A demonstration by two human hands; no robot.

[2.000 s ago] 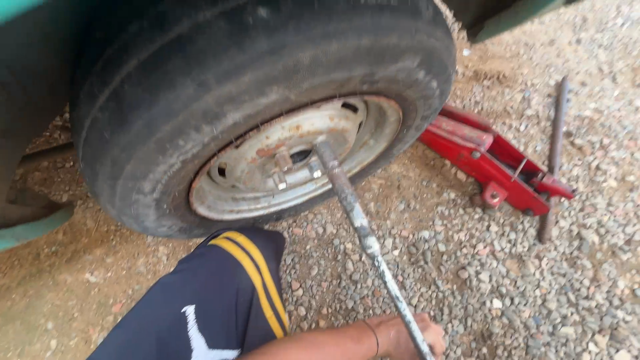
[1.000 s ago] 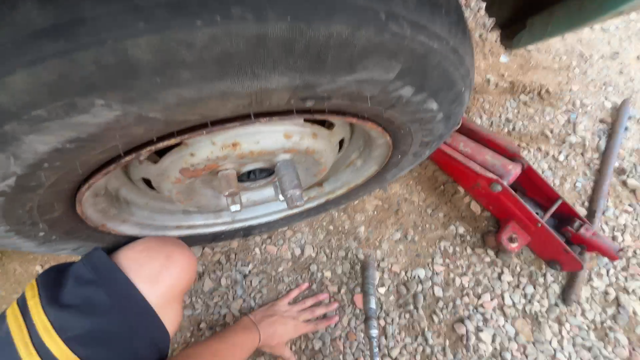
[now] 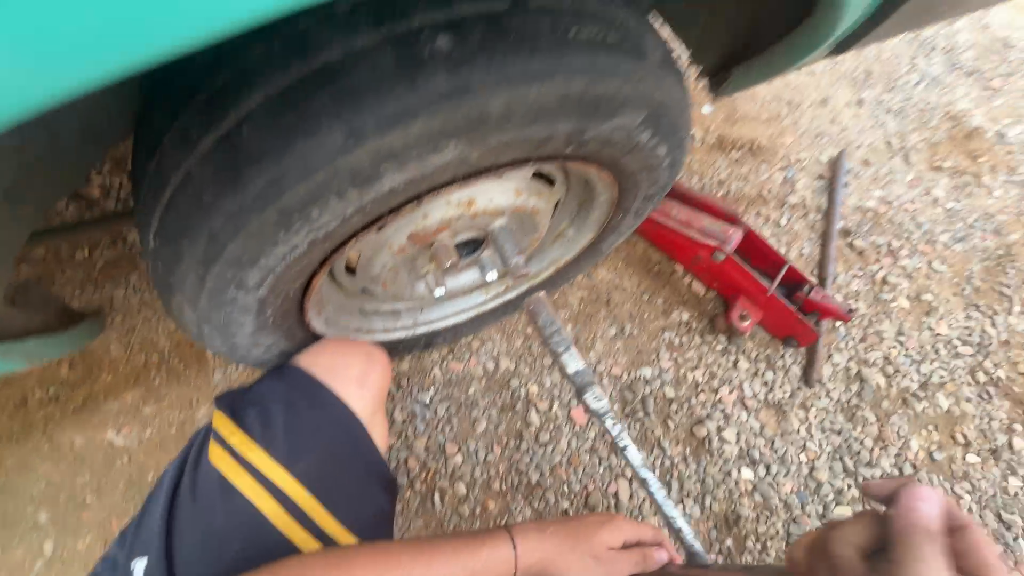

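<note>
A lug wrench point(image 3: 612, 424) with a worn, paint-flecked shaft slants over the gravel, its socket end just below the wheel rim. Near the foot of the shaft, at the bottom edge, my left hand point(image 3: 596, 544) has its fingers on the tool. My right hand point(image 3: 904, 532), blurred and partly cut off, is closed around the dark crossbar at lower right. The black tire point(image 3: 416, 152) surrounds a rusty, pale steel wheel rim point(image 3: 392, 308). Wheel studs and nuts point(image 3: 468, 276) project around the hub hole, with a longer cylindrical piece point(image 3: 508, 248) at their right.
A red floor jack point(image 3: 720, 252) reaches under the vehicle behind the tire. A metal bar point(image 3: 832, 224) lies on the gravel against the jack's far end. Green bodywork point(image 3: 144, 48) overhangs the tire. My bent knee point(image 3: 352, 376) is close to the tire's lower edge.
One second ago my left hand was spread on the gravel; now it is at the wrench. My right hand has come into view. The wrench's socket end, earlier at the hub, is now away from it.
</note>
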